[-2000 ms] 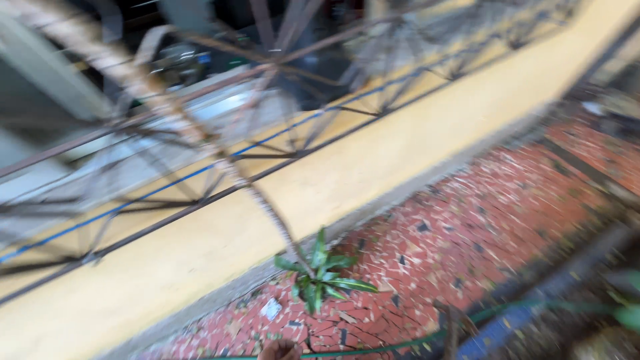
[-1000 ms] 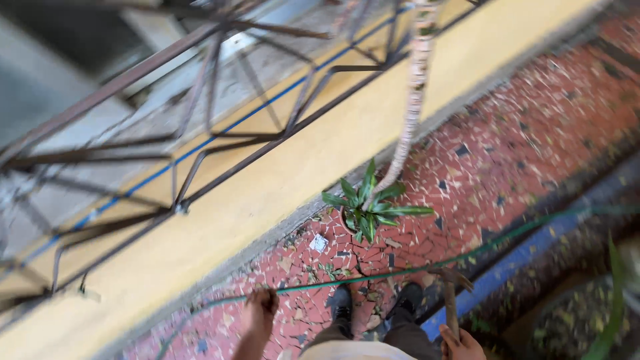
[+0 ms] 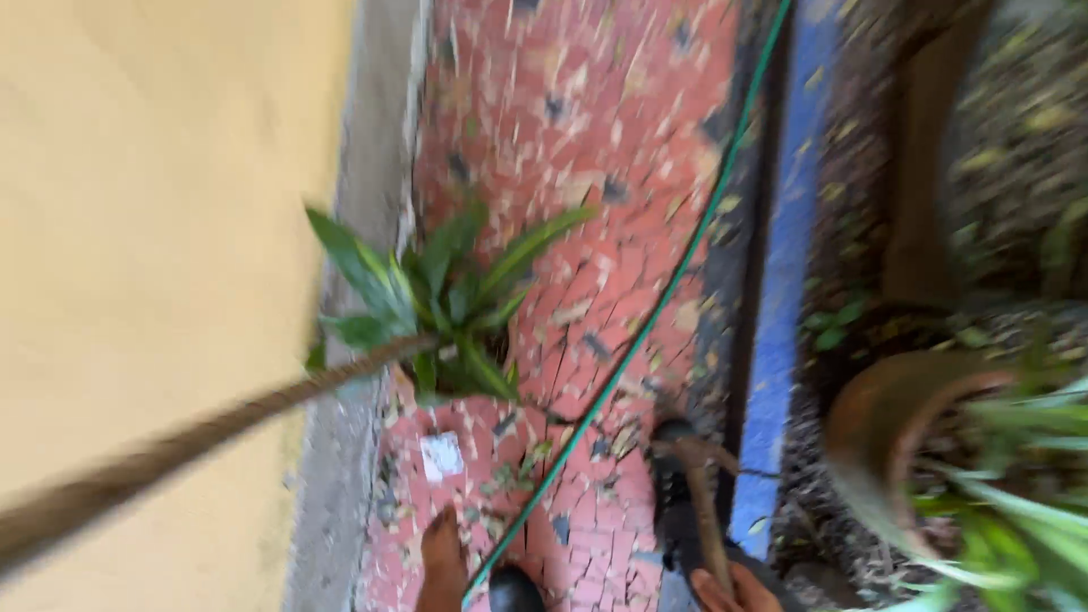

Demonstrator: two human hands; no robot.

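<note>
My right hand point(image 3: 733, 591) grips the wooden handle of a hammer-like tool point(image 3: 707, 510), its dark head over my right shoe near the blue curb. My left hand point(image 3: 442, 544) is low in the view, beside the green hose point(image 3: 595, 399); blur hides whether its fingers are closed. The hose runs along the red mosaic-tile path point(image 3: 595, 280). Ahead of my left hand stands a leafy plant point(image 3: 442, 306) with a long bare stem point(image 3: 212, 433) slanting to the lower left. A pale flat scrap point(image 3: 442, 456) lies between hand and plant.
A yellow wall point(image 3: 170, 212) with a grey concrete base point(image 3: 340, 476) borders the path on the left. A blue curb point(image 3: 778, 297) edges it on the right. Beyond the curb are soil, fallen leaves and a round planter point(image 3: 875, 433) with long-leaved plants. My black shoes point(image 3: 514, 591) stand on the tiles.
The view has turned strongly to the right, and the metal grille seen earlier is out of view. The hammer-like tool, upright in my right hand a second ago, remains held there.
</note>
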